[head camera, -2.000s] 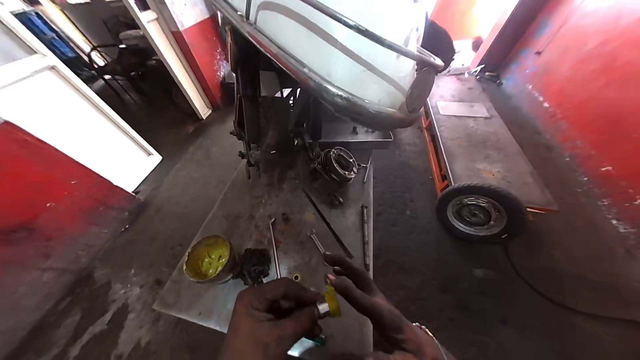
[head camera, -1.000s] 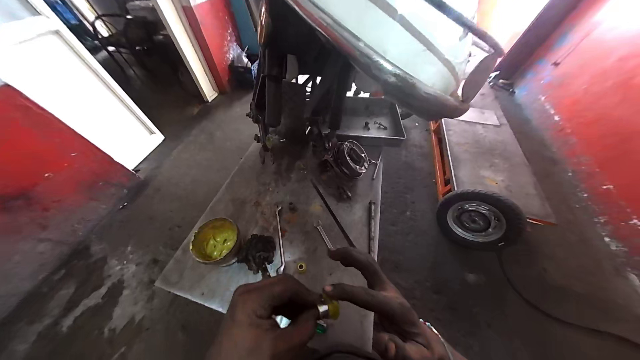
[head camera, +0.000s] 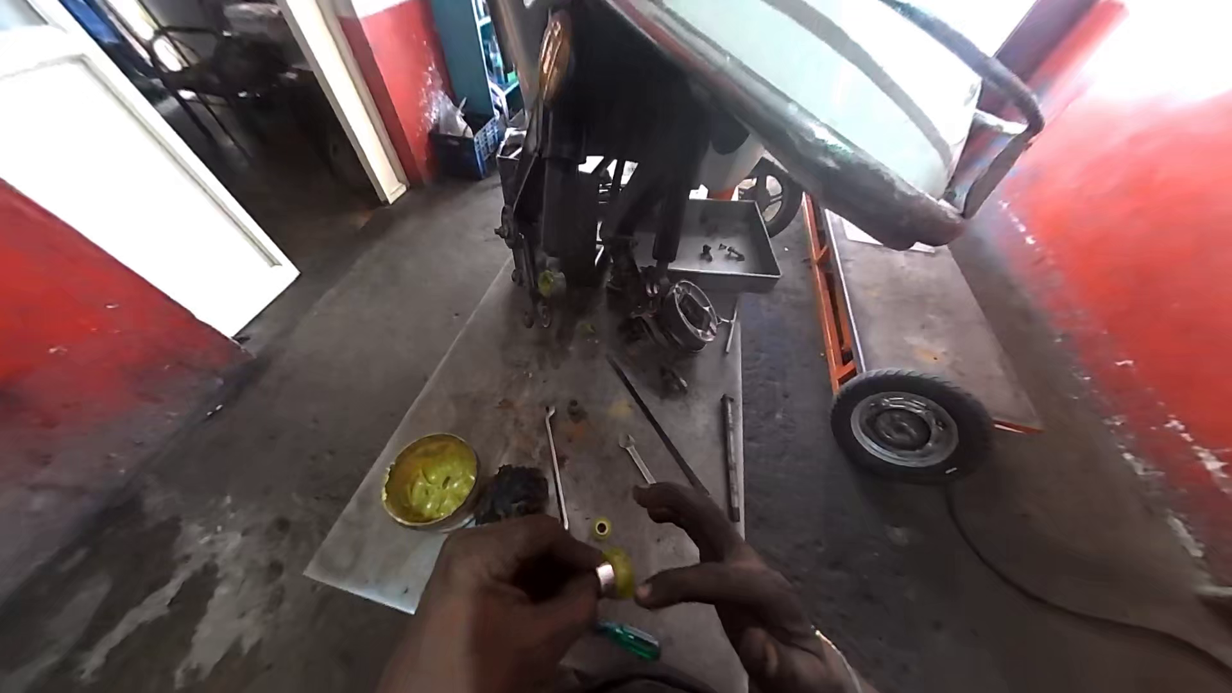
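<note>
My left hand (head camera: 515, 597) pinches a small metal sleeve (head camera: 605, 577) whose right end is coated in yellow-green grease (head camera: 621, 574). My right hand (head camera: 746, 587) is just to the right with its fingers apart, the tip of one finger at or very near the greased end. A bowl of yellow-green grease (head camera: 431, 479) stands on the metal bench at the left, beside a dark, dirty clump (head camera: 515, 493). A small greasy ring (head camera: 602, 527) lies just above my hands, and a green screwdriver handle (head camera: 630, 639) shows below them.
Wrenches (head camera: 555, 462) (head camera: 635, 458), a long thin dark bar (head camera: 654, 419) and a metal rod (head camera: 731, 457) lie on the metal bench (head camera: 452, 385). Beyond are a hub assembly (head camera: 689, 316), a metal tray (head camera: 722, 241) with bolts and a raised scooter body (head camera: 770, 96). A wheel (head camera: 911, 426) leans at the right.
Both hands stay close together around the greased sleeve, with only small shifts of the right fingers. The view has moved, showing more of the metal tray than two seconds ago.
</note>
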